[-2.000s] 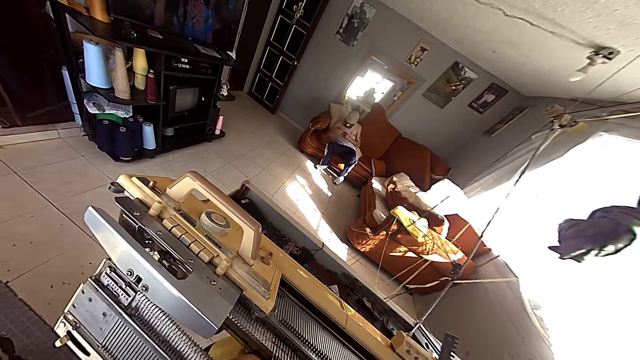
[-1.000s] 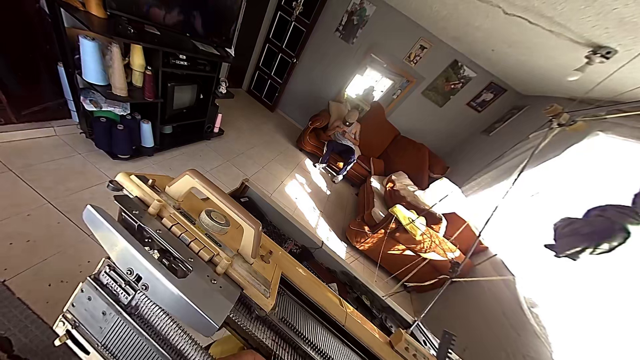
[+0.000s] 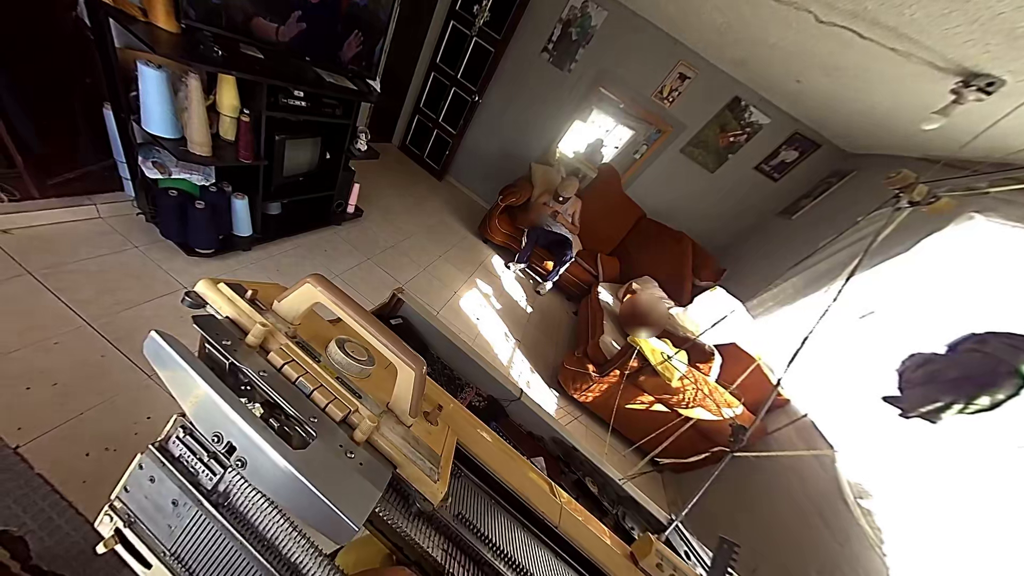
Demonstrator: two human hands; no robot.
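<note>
Neither of my hands plainly shows. A knitting machine fills the lower part of the view, its beige carriage (image 3: 350, 356) with a brown-edged handle, a round dial and a row of push buttons. The metal front plate (image 3: 264, 432) of the carriage lies over the needle beds. Rows of metal needles (image 3: 496, 512) run toward the lower right. Below the plate, a yellow piece (image 3: 364, 552) shows at the bottom edge, with a small brownish patch beside it that I cannot identify. A thin yarn mast (image 3: 816, 320) with tension parts at its top rises on the right.
A black shelf unit (image 3: 256, 200) with yarn cones (image 3: 160, 100) stands at the back left. A person (image 3: 556, 224) sits on an orange-brown sofa (image 3: 604, 212); a second sofa (image 3: 584, 376) holds cloths. A dark shape (image 3: 960, 376) shows against the bright area at right.
The carriage stays in the same place on the machine. The dark shape at right has changed its outline a little. The yellow piece at the bottom edge has shifted slightly.
</note>
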